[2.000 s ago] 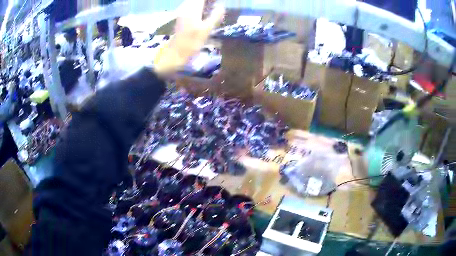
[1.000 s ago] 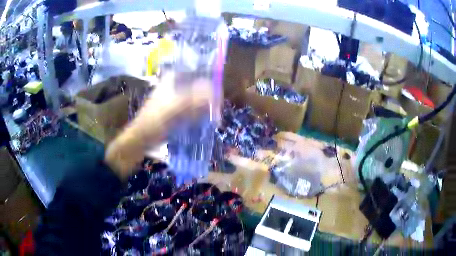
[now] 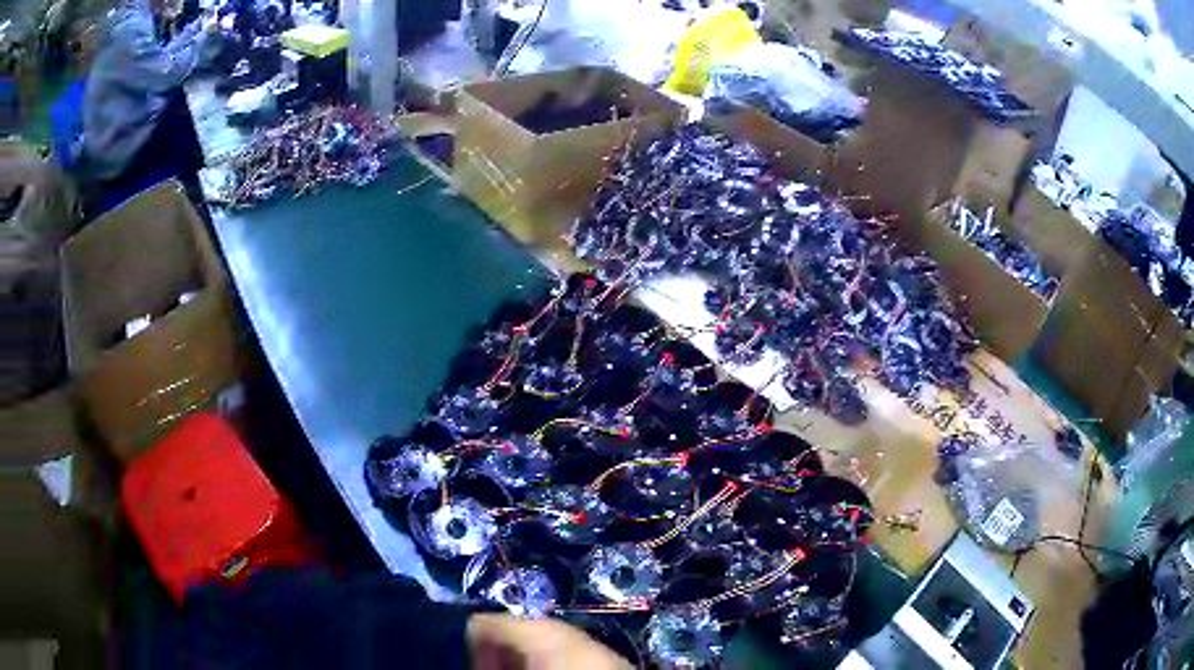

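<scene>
My left hand (image 3: 543, 644) is at the bottom edge, coming from a dark sleeve. Its fingers are cut off by the frame, so what it holds cannot be told. It is just below the front of several rows of round black motor housings (image 3: 642, 491) with silvery discs and red, orange and white wires with red plugs. The housings stand side by side on the green bench (image 3: 380, 295). Behind them lies a large heap of unfinished motor parts with wires (image 3: 812, 249). My right hand is not in view.
A white-grey screw feeder (image 3: 962, 609) is at the lower right, with a clear bag (image 3: 991, 500) behind it. An open cardboard box (image 3: 557, 164) stands at the back. A red stool (image 3: 210, 504) and another open box (image 3: 151, 321) are at left. A person (image 3: 125, 98) is at upper left.
The view has turned left and down, showing the red stool and more bench. My left hand has dropped from the raised middle to the bottom edge. The blurred translucent thing at it no longer shows.
</scene>
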